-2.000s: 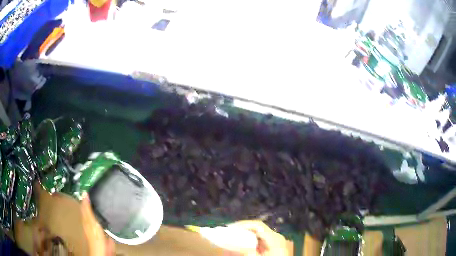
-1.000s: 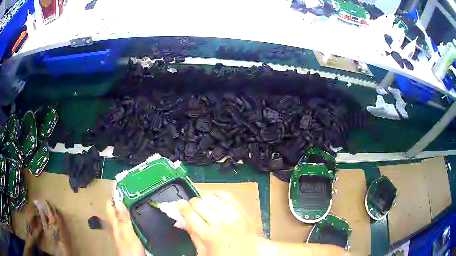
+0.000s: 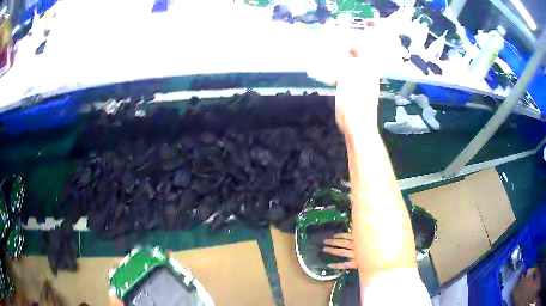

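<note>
A green shell [image 3: 143,272] with a dark inner tray is tilted at the bottom left, cut off by the edge. My left hand [image 3: 115,299] shows only as a sliver of fingers at the shell's left side. My right arm reaches up across the view. My right hand [image 3: 358,63] is over the white upper shelf, washed out by glare; what its fingers hold cannot be told. Another green shell [image 3: 311,239] stands on the boards left of my forearm, with another person's hand apparently resting inside it.
A long heap of black parts [image 3: 209,173] lies behind the tan boards [image 3: 221,272]. The white shelf [image 3: 197,42] spans the back. A metal post [image 3: 488,128] slants at right. White scraps [image 3: 410,122] lie near it. Other people's hands show at lower left and lower right.
My right hand has left the held shell and moved up to the shelf. The held shell is lower and further left in view. Another hand has come onto the right-hand shell.
</note>
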